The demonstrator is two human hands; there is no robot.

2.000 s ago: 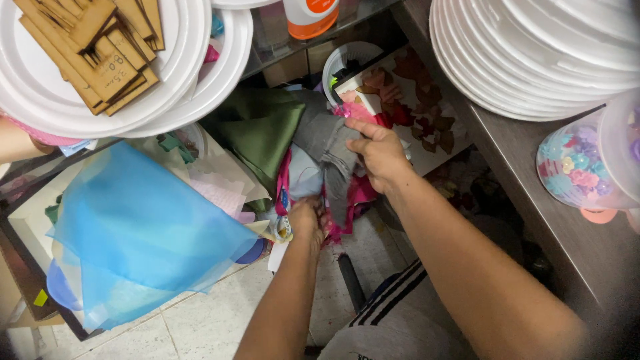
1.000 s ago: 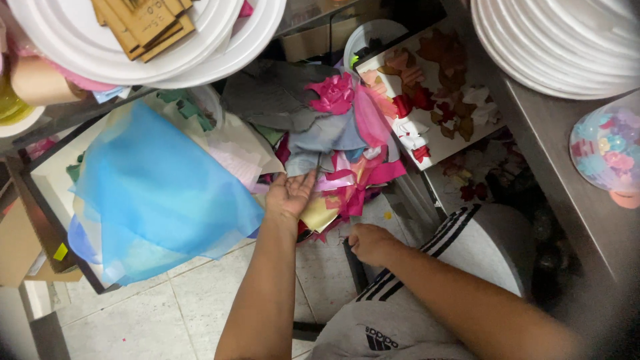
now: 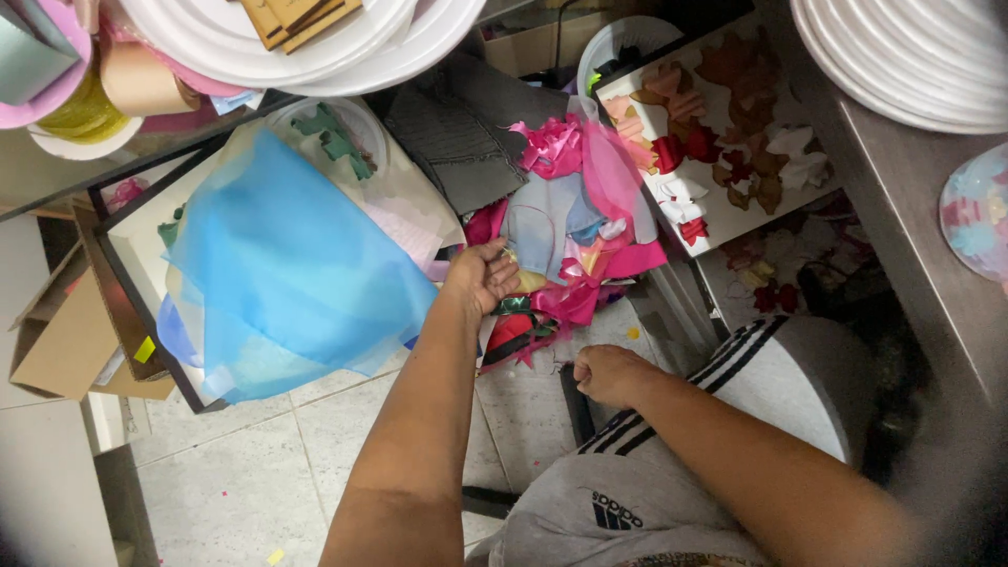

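My left hand (image 3: 482, 277) is palm up with loosely bent fingers at the left edge of a heap of fabric scraps; nothing is plainly held in it. Light blue denim pieces (image 3: 539, 224) lie in the heap beside its fingertips. A pink ribbon bow (image 3: 551, 147) and sheer pink fabric (image 3: 610, 169) rest above the denim, and dark grey fabric (image 3: 465, 126) spreads behind. Lower right of the heap, my right hand (image 3: 610, 376) has curled fingers near a dark bar; whether it grips something small cannot be told. Sheer blue fabric (image 3: 291, 268) drapes over an open drawer on the left.
A drawer or tray of bows (image 3: 756, 209) extends at right, beside a dark tabletop (image 3: 898, 165) bearing stacked white plates (image 3: 906, 63). More white plates (image 3: 346, 59) hold wooden pieces at the top. A cardboard box (image 3: 71, 339) stands left, ribbon rolls (image 3: 150, 79) upper left.
My right hand has moved off the heap, down toward my lap. The pink bow and denim pieces now show on top, and the grey fabric lies farther back. My left hand has turned palm up.
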